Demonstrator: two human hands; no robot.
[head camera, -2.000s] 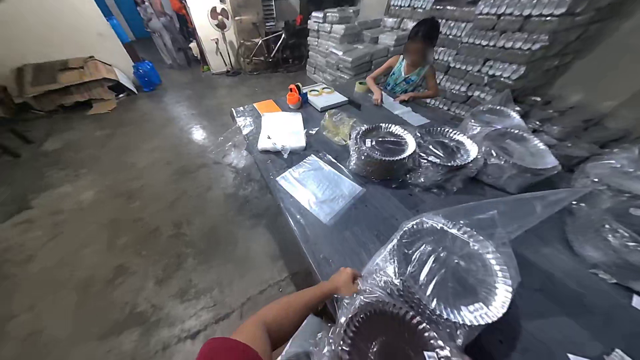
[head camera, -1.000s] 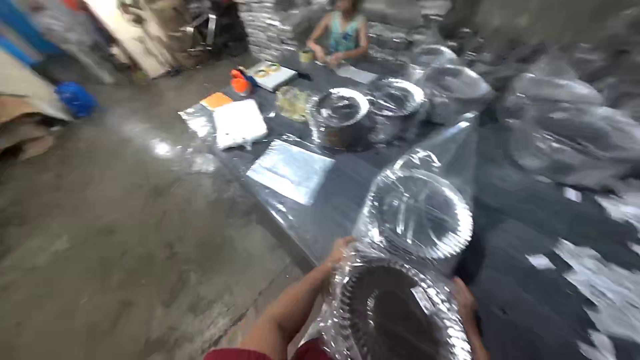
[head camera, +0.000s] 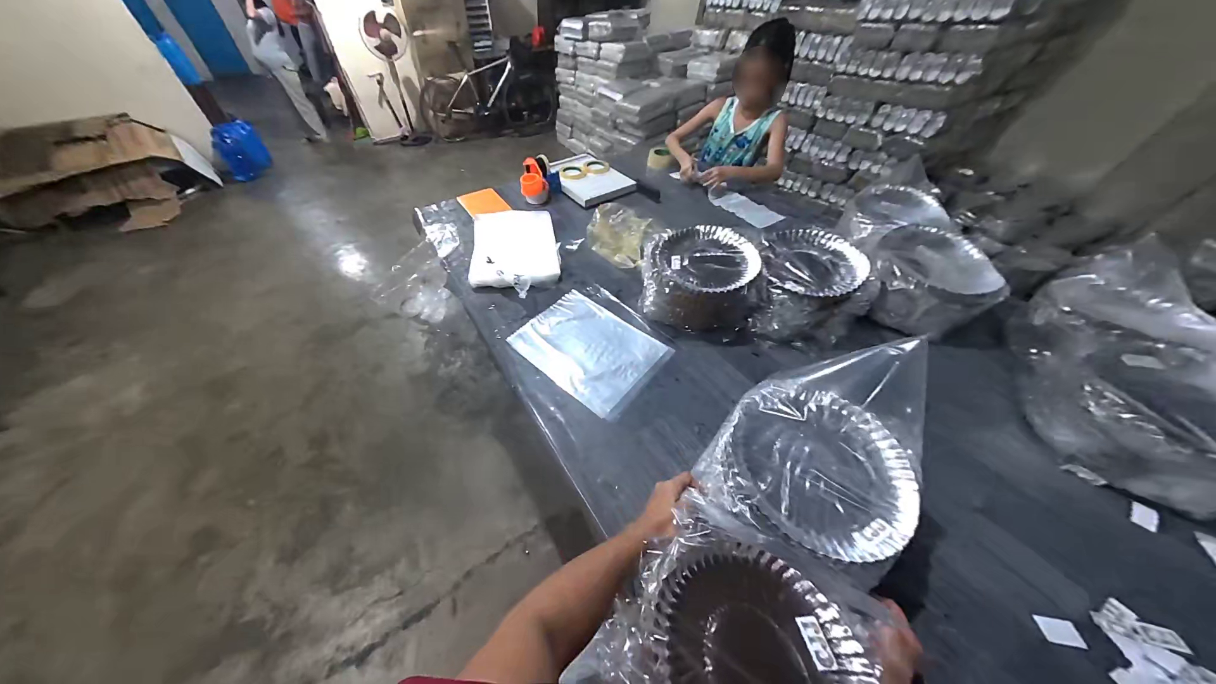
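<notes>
A stack of round fluted plates (head camera: 736, 622) in clear plastic lies at the near edge of the dark table, with my hands on either side. My left hand (head camera: 668, 508) grips the plastic wrap at its upper left. My right hand (head camera: 895, 641) rests against its right side, partly hidden and blurred; its fingers cannot be made out well. A second bagged stack of silver fluted plates (head camera: 822, 475) sits just beyond, touching the near one, its bag's loose end pointing up and right. A small printed label lies on the near stack's rim.
Further along the dark table (head camera: 608, 446) lie flat clear bags (head camera: 591, 351), a white pile of bags (head camera: 515, 249), an orange tape dispenser (head camera: 535, 182) and more bagged plate stacks (head camera: 703, 275). Paper slips (head camera: 1059, 630) lie at right. A person (head camera: 741, 133) works at the far end.
My right hand, out of view two seconds ago, is now at the near stack's right side. The near stack has shifted between then and now. The view swung and came back.
</notes>
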